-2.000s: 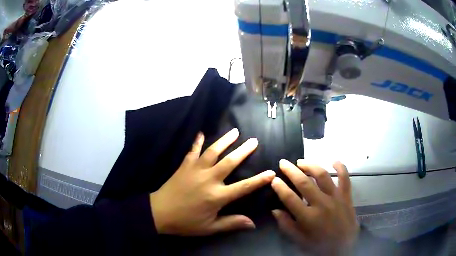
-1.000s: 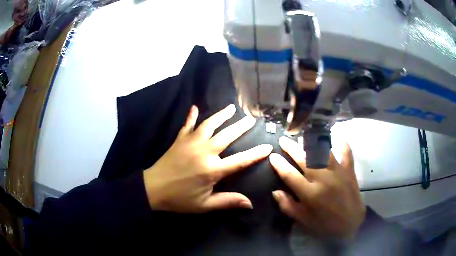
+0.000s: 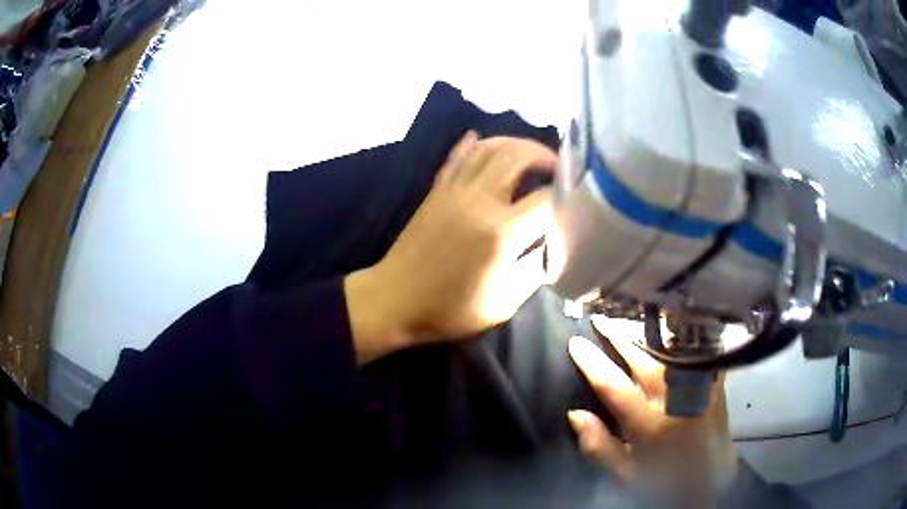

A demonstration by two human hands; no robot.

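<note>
A dark garment panel (image 3: 333, 204) lies on the white table and runs under the end of the sewing machine head (image 3: 656, 149). My left hand (image 3: 477, 224) is on the panel left of the head, with its fingers bent at the cloth's upper part; the fingertips are partly hidden, so its grip is unclear. My right hand (image 3: 656, 423) rests on the panel below the head, fingers apart, partly hidden by the machine fittings. The needle area is mostly hidden by the head.
Dark green thread snips (image 3: 841, 393) lie on the table at the right. A brown taped border (image 3: 60, 239) runs along the table's left side, with clear plastic and other items (image 3: 50, 99) beyond it. A chrome guard (image 3: 804, 249) sticks out from the head.
My left hand has gone from lying flat with spread fingers to bent, further up beside the head. The machine head looms larger and further right in view. My right hand stays below it.
</note>
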